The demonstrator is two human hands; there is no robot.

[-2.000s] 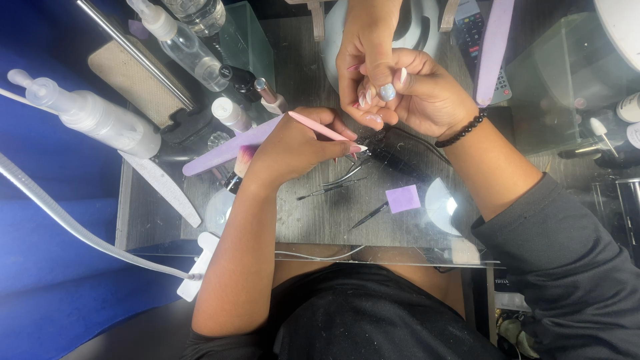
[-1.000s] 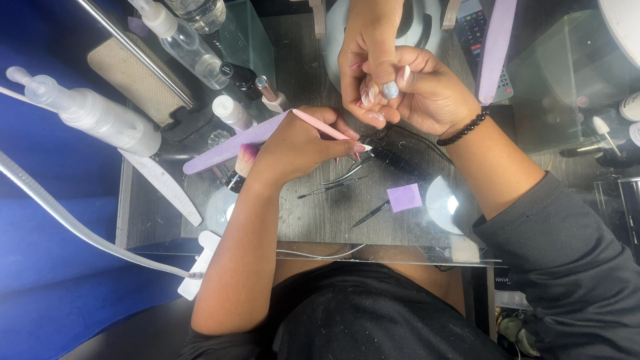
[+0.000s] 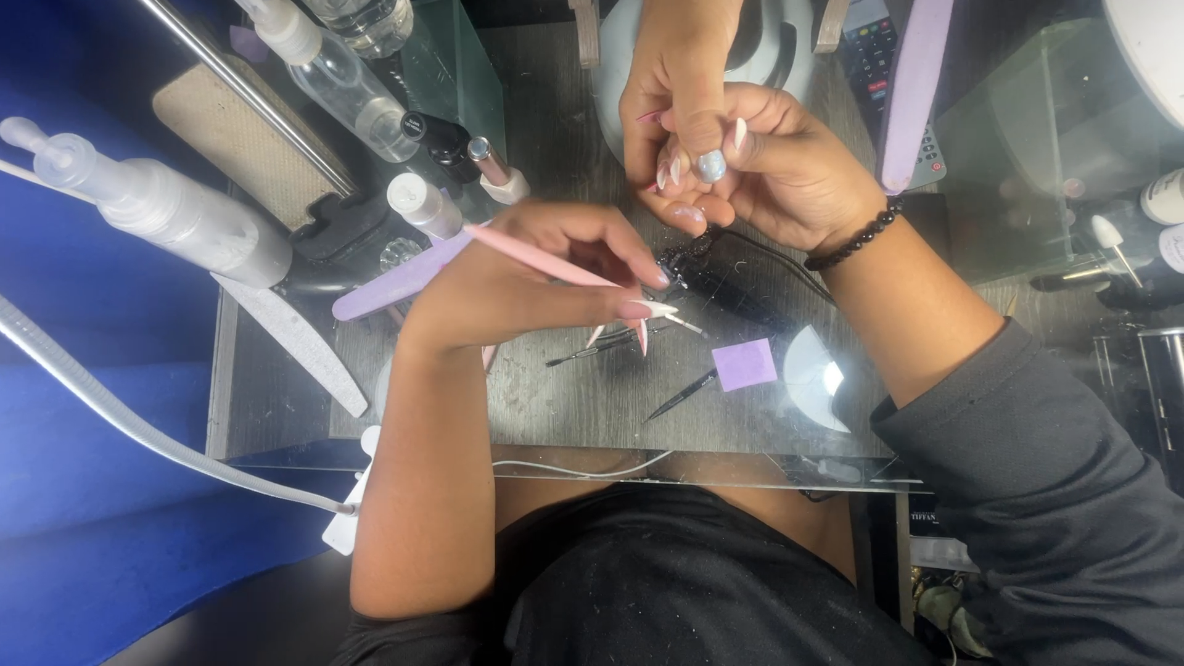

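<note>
My left hand (image 3: 541, 277), palm down, pinches a pink-handled brush (image 3: 546, 259) between thumb and fingers; its thin tip points right, over the table and apart from the other person's fingers. My right hand (image 3: 800, 176), with a black bead bracelet (image 3: 856, 236) at the wrist, holds another person's hand (image 3: 680, 102), which reaches in from the top. That hand's fingers are curled, and a shiny pale blue thumbnail (image 3: 710, 166) faces up. Below the hands lie a purple square block (image 3: 745, 364), a dark thin brush (image 3: 682, 396) and more thin dark tools (image 3: 601, 345).
Pump bottles (image 3: 190, 208) and small bottles (image 3: 425, 205) stand at the left, beside a purple nail file (image 3: 398, 279) and a grey nail file (image 3: 296, 342). Another purple file (image 3: 914, 92) overlaps a remote control (image 3: 925, 153). A glass edge (image 3: 573, 465) runs before my lap.
My left hand and its pink-handled brush have moved a little left and toward my body, away from the other person's fingers. My right hand keeps its hold.
</note>
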